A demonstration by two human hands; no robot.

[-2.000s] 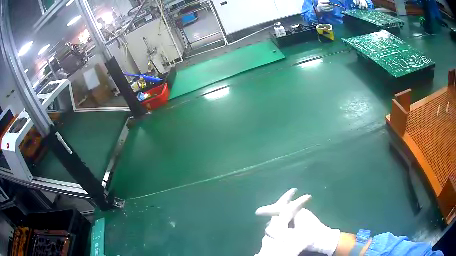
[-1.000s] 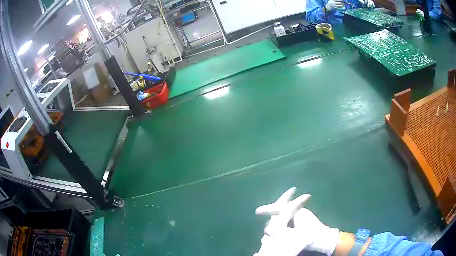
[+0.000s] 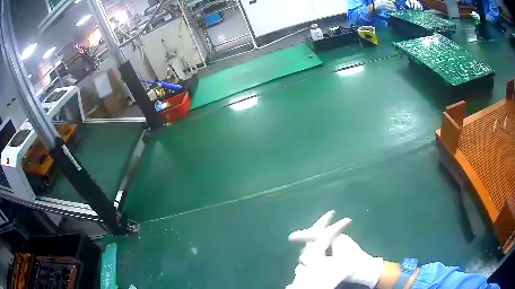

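My left hand (image 3: 316,266) and my right hand (image 3: 354,261), both in white gloves, touch and overlap at the bottom centre, above the green bench (image 3: 243,169). Several fingers stick out apart, to the left and upward. No object shows in either hand. The left hand is cut off by the bottom edge, and which finger belongs to which hand is partly hidden. An orange ridged tray (image 3: 488,152) with raised corner blocks lies at the right edge.
A circuit board (image 3: 446,59) lies solder side up on a dark pad, with another board (image 3: 422,21) behind. Workers in blue stand at the back. A green mat (image 3: 257,76), red tool box (image 3: 176,106), aluminium frame (image 3: 96,28) and black crate (image 3: 87,257) are also there.
My hands stay almost still. Orange pallets at the left opening have moved further right into view behind the white blower. The hands of the workers at the back have shifted.
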